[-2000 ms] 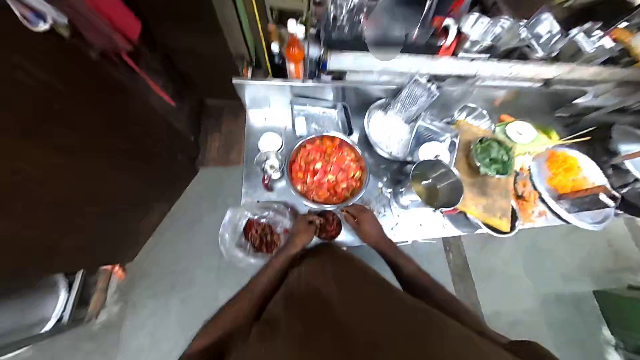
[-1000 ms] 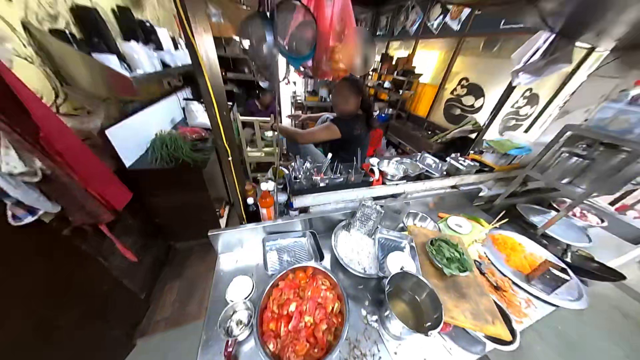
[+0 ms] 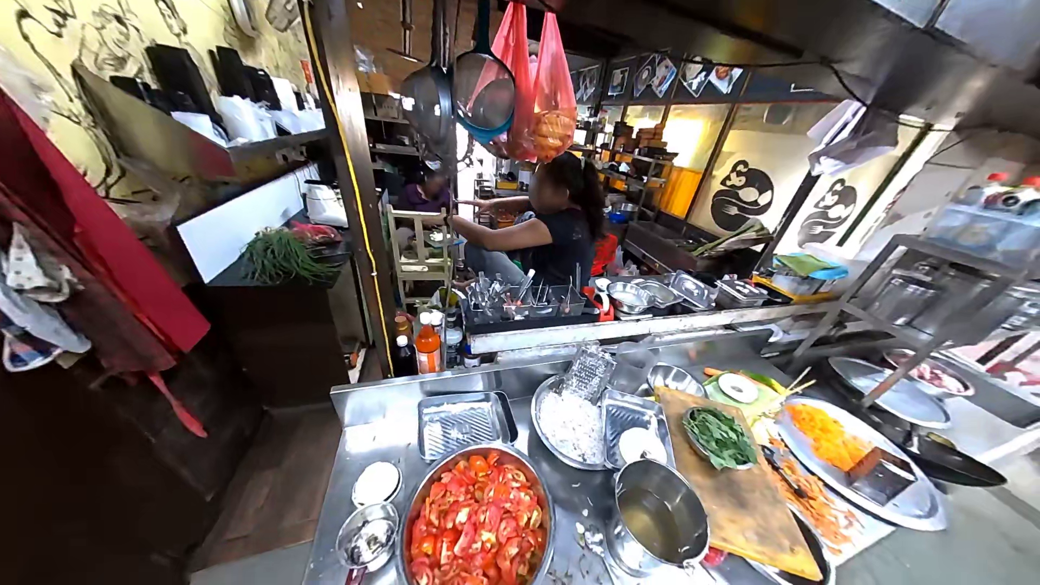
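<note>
Neither of my hands shows now. At the lower middle, a large steel bowl of cut tomatoes (image 3: 478,520) stands on the steel counter (image 3: 366,422). To its left are a small steel bowl (image 3: 368,536) and a round white item (image 3: 376,484). A steel pot with liquid (image 3: 660,512) stands to its right. Behind lie a metal tray (image 3: 463,426) and a bowl of white shreds (image 3: 573,426) with a box grater (image 3: 588,372) leaning in it. A bowl of green leaves (image 3: 720,437) rests on a wooden cutting board (image 3: 735,496).
A platter of orange shreds (image 3: 829,439) lies at right beside a wok (image 3: 942,459). Sauce bottles (image 3: 428,344) stand behind the counter. Strainers (image 3: 485,93) and red bags (image 3: 554,97) hang above. Beyond the ledge (image 3: 650,325) sits a person (image 3: 561,219).
The view has tilted up strongly. Two seconds ago both my hands were at a small bowl of dark red pieces below the tomatoes; hands and bowl have left the view.
</note>
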